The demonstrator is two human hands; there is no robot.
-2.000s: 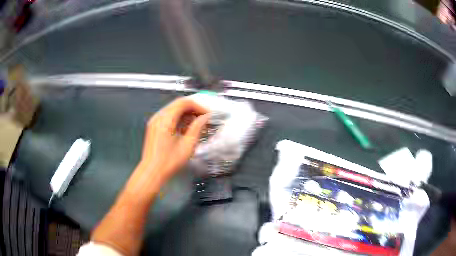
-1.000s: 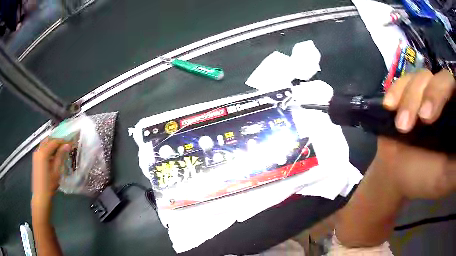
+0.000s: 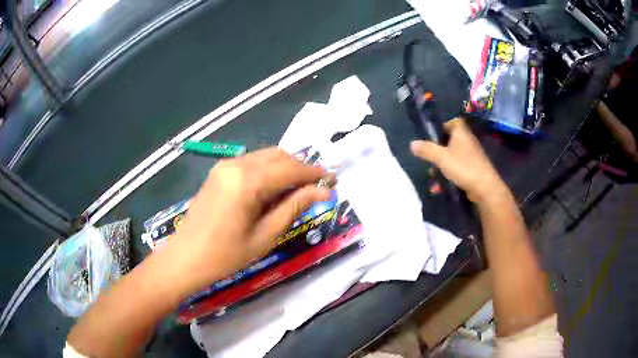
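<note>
The dark printed panel with a red strip (image 3: 280,276) lies tilted on crumpled white padding (image 3: 388,210). My left hand (image 3: 259,203) is over it and covers much of it, with small silvery-brown screws (image 3: 325,182) pinched at its fingertips. The black electric screwdriver (image 3: 422,112) lies to the right of the padding. My right hand (image 3: 458,157) is at its lower part, thumb across the dark body; blur hides whether the fingers grip it. The clear bag of screws (image 3: 87,269) is at the left by the rail.
A green-handled knife (image 3: 213,148) lies along the aluminium rail (image 3: 280,71). Another printed panel (image 3: 509,84) and black cords are at the upper right. Dark metal posts stand at the left. A cardboard box (image 3: 455,308) with white pieces is below the bench edge.
My left hand has left the screw bag and moved right, over the panel. The screwdriver has moved from the panel's right corner to beyond the padding, with my right hand beside it.
</note>
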